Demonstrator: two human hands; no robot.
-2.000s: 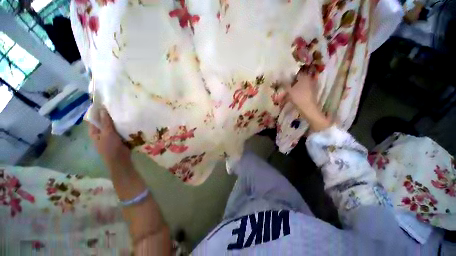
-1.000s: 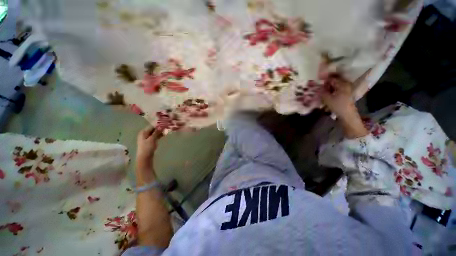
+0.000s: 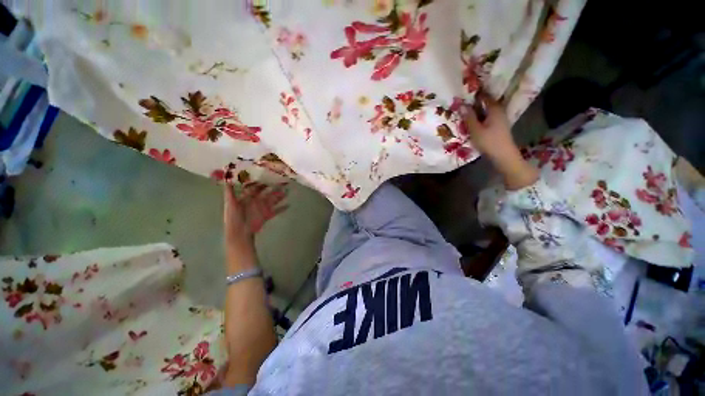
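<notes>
A cream blouse [image 3: 309,100] with red-pink flowers and brown-green leaves hangs in front of me, its wide bottom hem dipping to a point above my lap. My left hand [image 3: 251,205] is palm up at the hem, left of centre. Its thumb side pinches the edge, partly hidden by cloth, while the other fingers are spread below. My right hand [image 3: 492,133] pinches the cloth near the hem at the right, fingertips on a fold. The blouse top is out of the picture.
Another floral garment [image 3: 100,317] is draped at lower left. More floral cloth [image 3: 626,193] lies at right, above a cluttered dark area. A blue and white bundle [image 3: 23,116] is at the left edge. Greenish floor [image 3: 116,205] shows below the hem.
Both hands have come up and inward since the hem was held wide. Since one second ago, my left fingers have spread, my right hand has shifted slightly left, and the blouse hangs with its centre lower.
</notes>
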